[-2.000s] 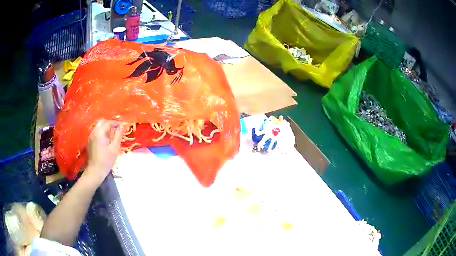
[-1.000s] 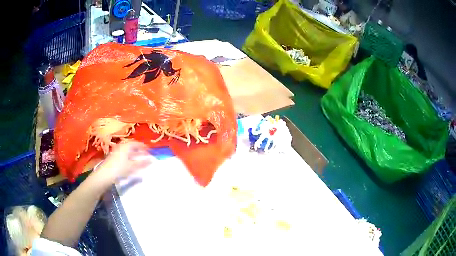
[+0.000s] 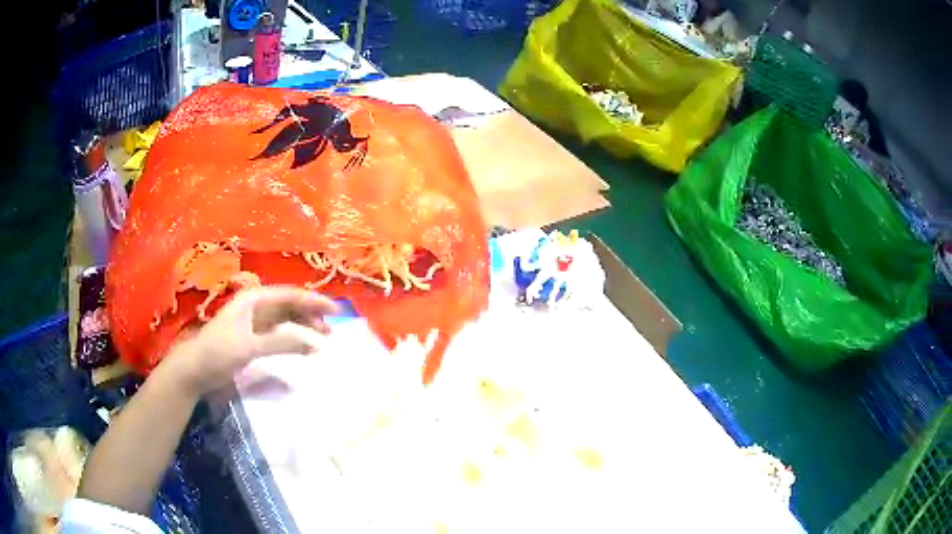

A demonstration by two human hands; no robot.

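Observation:
My left hand (image 3: 261, 334) reaches in from the lower left, in front of the bag's left part. Its fingers are apart and I see nothing held in them. A large shiny red-orange plastic bag (image 3: 313, 198) with a dark printed mark lies on the white table (image 3: 647, 459). Cream cord-like strips (image 3: 391, 266) hang out of its front opening. More pale strips (image 3: 415, 353) lie over the bag's lower flap, right of my hand. The table is overexposed and hides detail; only faint yellowish spots show. My right hand is not in view.
A white-and-blue bundle with red bits (image 3: 561, 268) sits right of the bag. Brown cardboard (image 3: 538, 177) lies behind. Yellow (image 3: 626, 83) and green (image 3: 804, 240) bags of pieces stand on the floor at right. A bottle (image 3: 99, 209) stands at left.
My left hand has left the bag's opening and moved down and to the right, its fingers now spread. Pale strips now show over the bag's lower flap. The view has shifted slightly.

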